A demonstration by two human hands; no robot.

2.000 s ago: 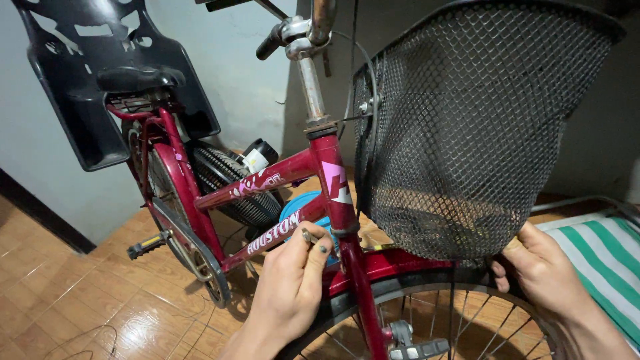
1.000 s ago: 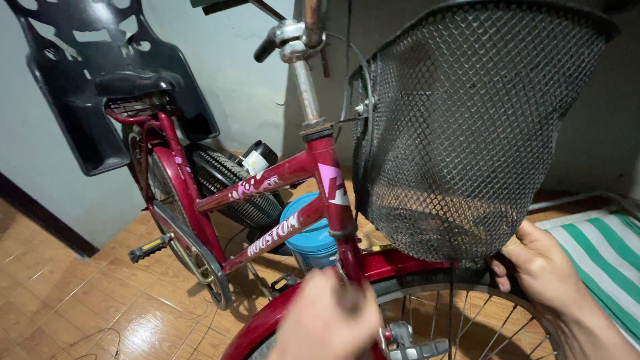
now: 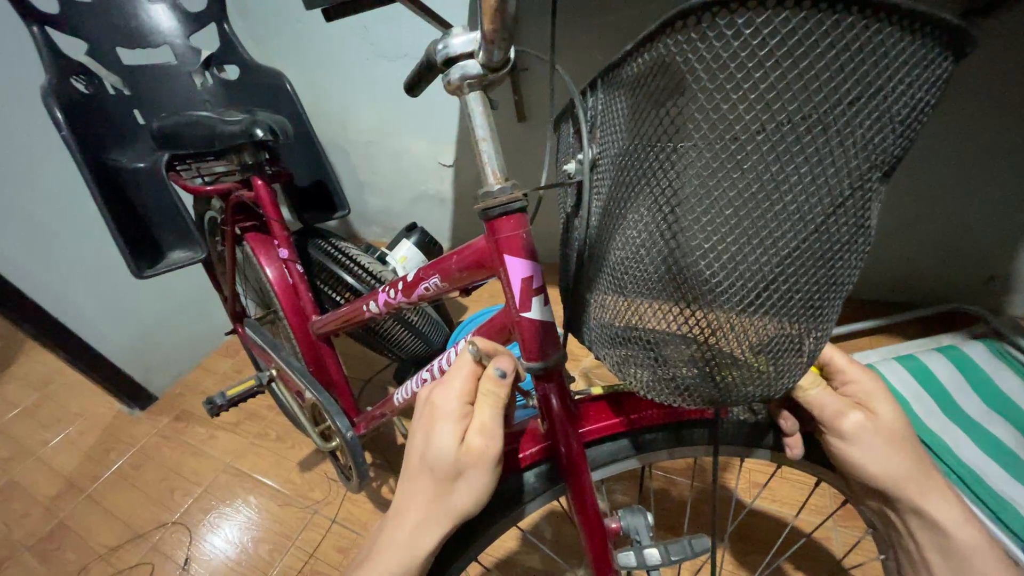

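Observation:
A red bicycle frame (image 3: 532,320) stands with a black wire-mesh basket (image 3: 736,200) over its red front fender (image 3: 632,414). Beside the head tube, my left hand (image 3: 464,424) pinches a small metal piece (image 3: 478,352) between thumb and forefinger; what kind of piece cannot be told. My right hand (image 3: 860,424) is at the lower right edge of the basket, its fingers curled around a small yellow object (image 3: 814,371), mostly hidden. A caliper brake arm with its pad (image 3: 662,552) sits by the front wheel below.
A black child seat (image 3: 104,160) and saddle (image 3: 216,130) are at the rear. Behind the frame lie a black fan (image 3: 376,296) and a blue container (image 3: 480,320). A green-and-white striped folding chair (image 3: 960,400) stands at right. Thin wire (image 3: 190,540) lies on the tiled floor.
My left hand dipped toward the front fender and fork a second ago and is back up beside the head tube. My right hand has stayed at the basket's lower edge.

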